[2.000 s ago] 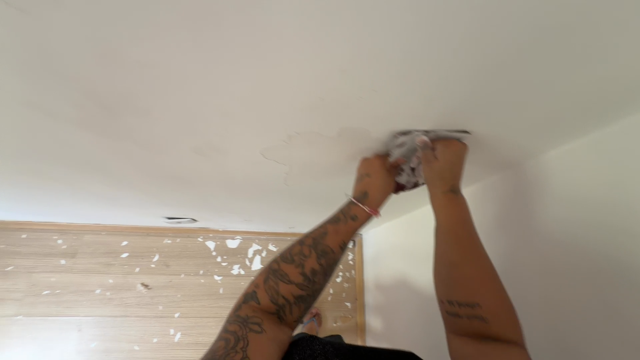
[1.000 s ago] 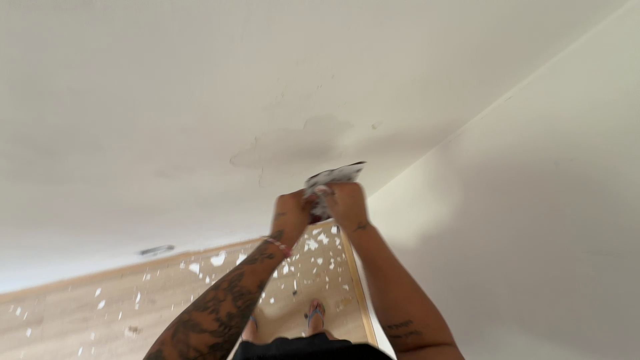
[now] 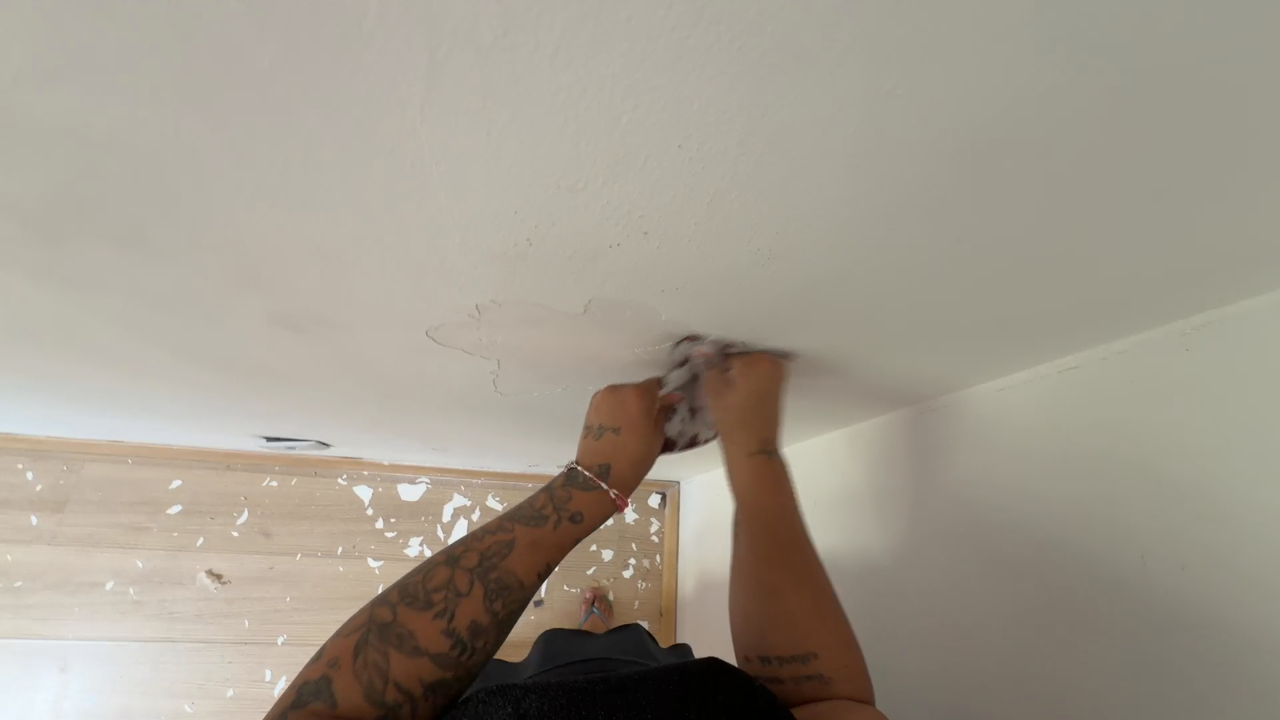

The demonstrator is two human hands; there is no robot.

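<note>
Against the white painted wall [image 3: 560, 220], both hands are on a dark-edged scraper-like tool [image 3: 690, 400] smeared with whitish material; blur and the fingers hide its exact shape. My left hand [image 3: 625, 425] grips its left side, a red and white bracelet at the wrist. On its right side is my right hand [image 3: 745, 395], fingers closed on it near the dark edge that meets the wall. Left of the tool, an irregular patch [image 3: 550, 345] with a ragged paint edge marks the wall.
White paint flakes [image 3: 455, 505] lie scattered on the wood-look floor [image 3: 130, 560]. A side wall [image 3: 1050, 520] meets the worked wall at right. An opening [image 3: 293, 443] sits low in the wall at left. A sandalled foot [image 3: 595, 607] stands below.
Between one second ago and now, both hands have moved with the tool up the wall, to beside the patch's right end. The view has shifted and turned somewhat.
</note>
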